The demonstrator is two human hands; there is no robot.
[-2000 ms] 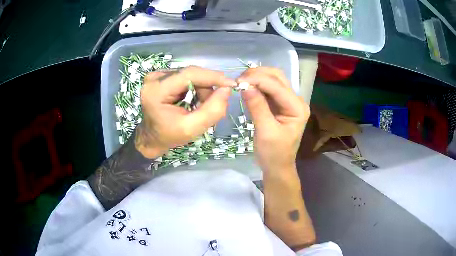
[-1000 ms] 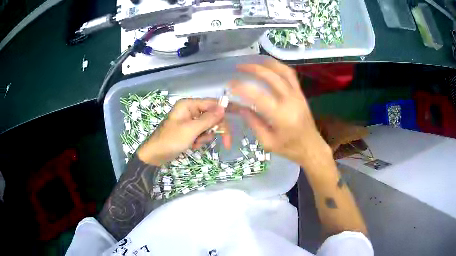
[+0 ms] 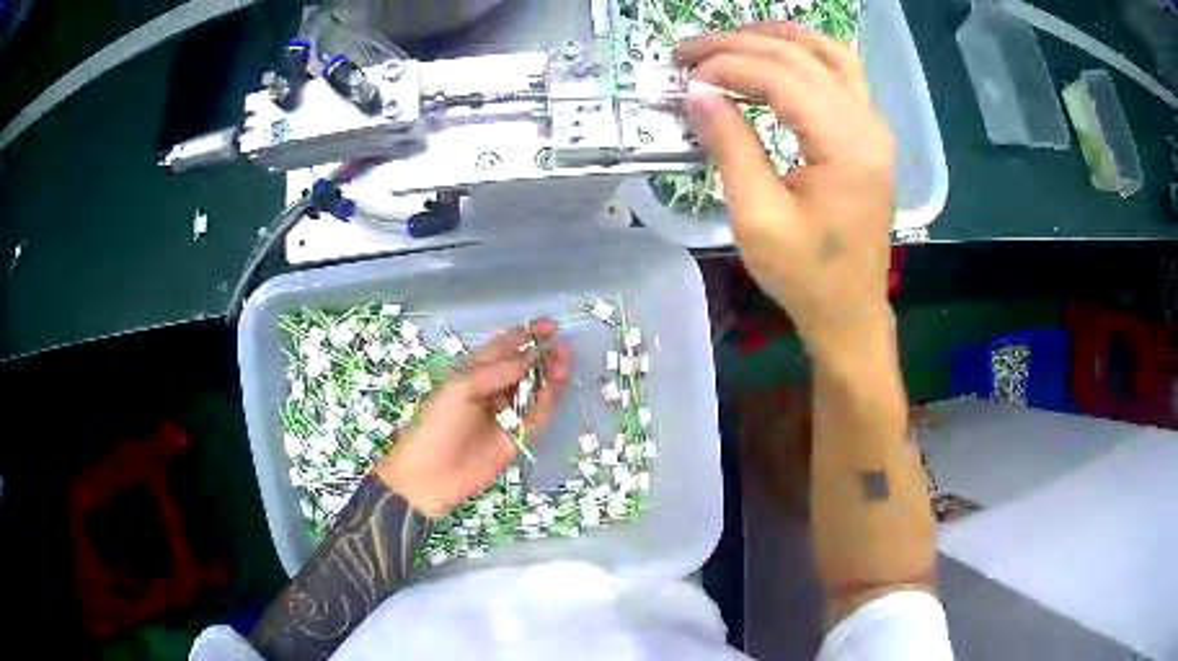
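Observation:
My left hand (image 3: 472,420), with the tattooed forearm, is over the near parts bin (image 3: 704,426) and holds a few wired connectors (image 3: 509,417), green stems with white blocks. My right hand (image 3: 807,181) is at the right end of the silver pneumatic fixture (image 3: 646,125). Its thumb and index finger pinch a small white piece (image 3: 702,91) at the fixture nest; the rest of that piece is hidden. Loose wired connectors (image 3: 349,426) lie along the left, front and right of the near bin.
The far parts bin (image 3: 920,168) with heaped parts is behind my right hand. Small clear trays (image 3: 1014,78) lie on the dark green bench (image 3: 1046,200) at upper right. A blue bin (image 3: 1014,368) is lower right. Air fittings (image 3: 349,80) and a dark hose are at the fixture's left.
My right hand has moved from above the near bin up to the fixture's right end. My left hand has separated from it and remains over the bin. The view now shows more of the fixture.

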